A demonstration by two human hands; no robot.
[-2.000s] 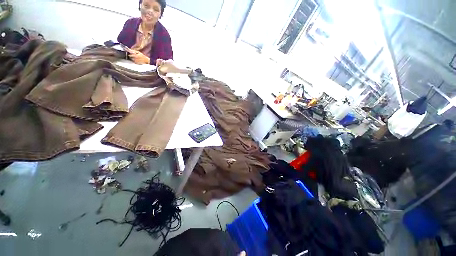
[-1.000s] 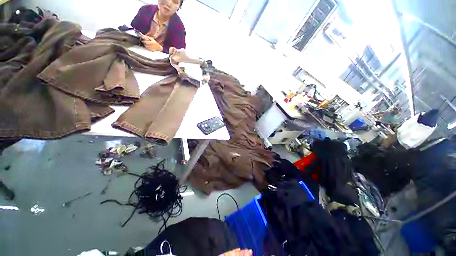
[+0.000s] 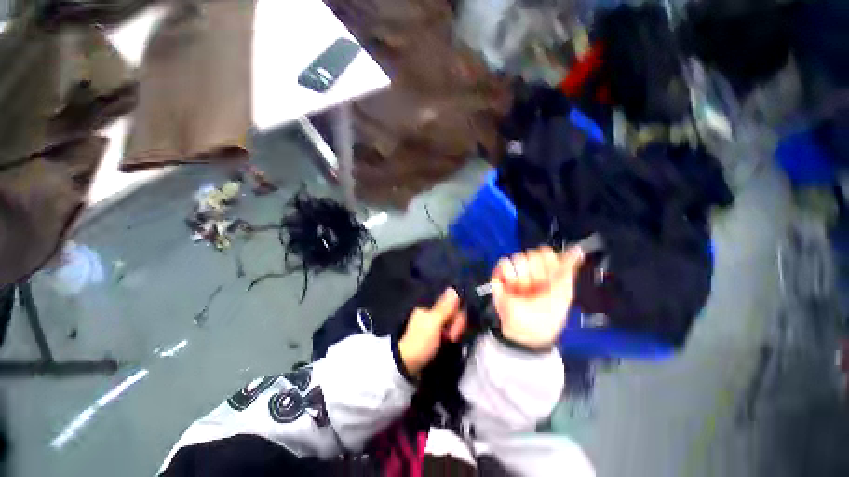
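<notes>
Dark trousers [image 3: 400, 275] lie bunched on my lap. My left hand [image 3: 431, 333], in a white sleeve, is curled with thumb and finger together on the dark cloth; motion blur hides the exact grip. My right hand [image 3: 533, 296] is a raised fist just right of it, with the thumb pointing up and right. A thin silvery rod [image 3: 484, 290], possibly a bodkin, sticks out of the left side of this fist, towards my left hand. A small pale loop [image 3: 365, 320] shows on the dark cloth left of my left hand.
A blue crate [image 3: 484, 224] heaped with dark trousers [image 3: 614, 214] stands close at right. A black cord heap [image 3: 324, 233] and fabric scraps [image 3: 214, 210] lie on the floor ahead. A white table [image 3: 289, 88] holds brown trousers [image 3: 191, 84] and a phone [image 3: 330, 65].
The view has tipped down towards my lap; the other person has left the picture. Both hands are now in view, my right hand closed on the rod, where only fingers showed at the bottom edge.
</notes>
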